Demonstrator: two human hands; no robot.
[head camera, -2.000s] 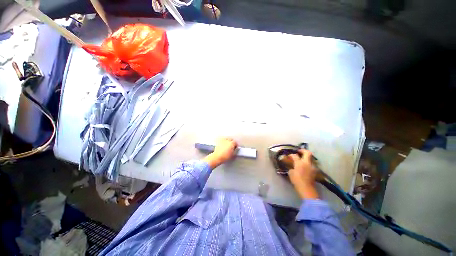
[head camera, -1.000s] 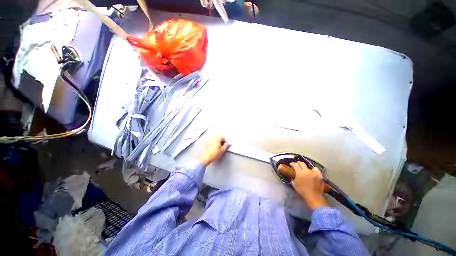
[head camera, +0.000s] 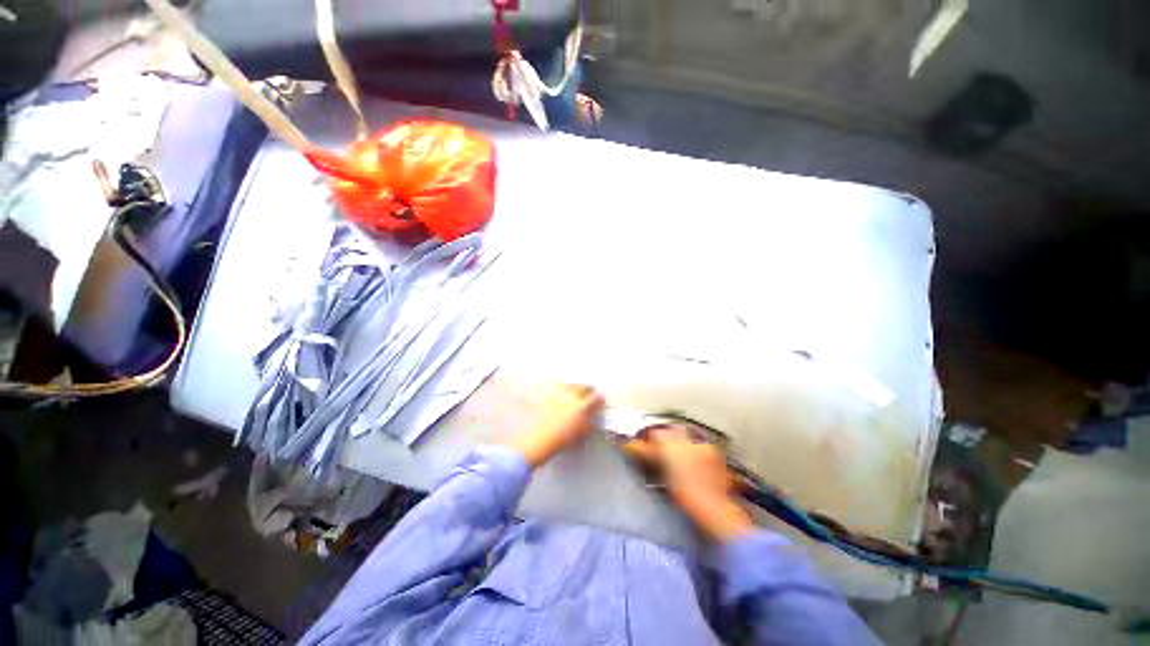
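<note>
My right hand (head camera: 687, 464) is closed around the handle of the dark steam iron (head camera: 696, 429), which lies on the white ironing table (head camera: 706, 227) near its front edge. The iron's tip points left towards my left hand (head camera: 561, 423). My left hand is blurred, its fingertips at the left end of a short pale fabric strip (head camera: 618, 418) that runs under the iron. The iron covers the rest of the strip. The blur hides whether the fingers pinch the strip or only press on it.
A heap of blue-grey strips (head camera: 378, 341) lies at the table's left, below a red-orange tied bag (head camera: 429, 177). A white piece (head camera: 870, 382) lies at the right. The hose (head camera: 858, 543) trails right. Another iron (head camera: 136, 189) stands on a neighbouring table at left.
The iron and my right hand have moved left along the strip, close to my left hand. The camera view has shifted too.
</note>
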